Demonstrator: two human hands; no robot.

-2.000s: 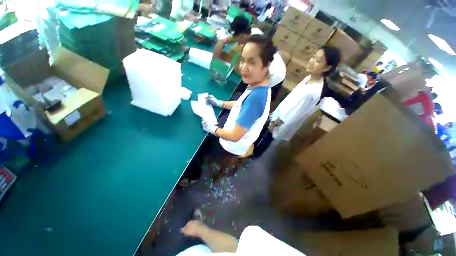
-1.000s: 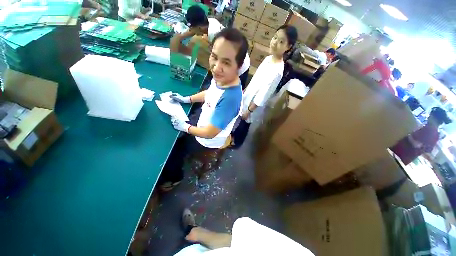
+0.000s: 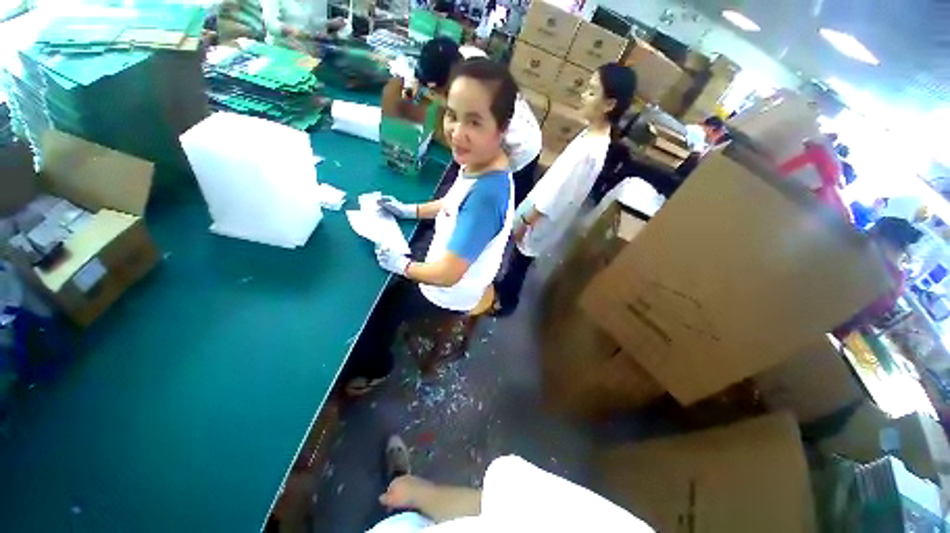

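No work thing shows clearly in my hands. A bare forearm, which looks like my right, comes from a white sleeve at the bottom edge; my right hand (image 3: 404, 493) is small and blurred, low over the floor side, its fingers unclear. My left hand is not in view. Nearest in front is the green-topped table (image 3: 240, 344). A tall white block (image 3: 255, 179) stands on it. A small open carton (image 3: 99, 265) at the left holds small white packets. Beside the table, a person in white gloves (image 3: 392, 260) holds white sheets (image 3: 375, 226).
A large brown carton sheet (image 3: 740, 276) tilts at the right, above another brown carton (image 3: 719, 474). Green printed blanks (image 3: 266, 83) are stacked at the table's far side. Another person in white (image 3: 568, 187) stands behind the gloved person. Scraps litter the floor (image 3: 448, 390).
The view has swung: the table and people first shifted left, then slightly back right. The standing person in white now faces left. The gloved person still holds the sheets.
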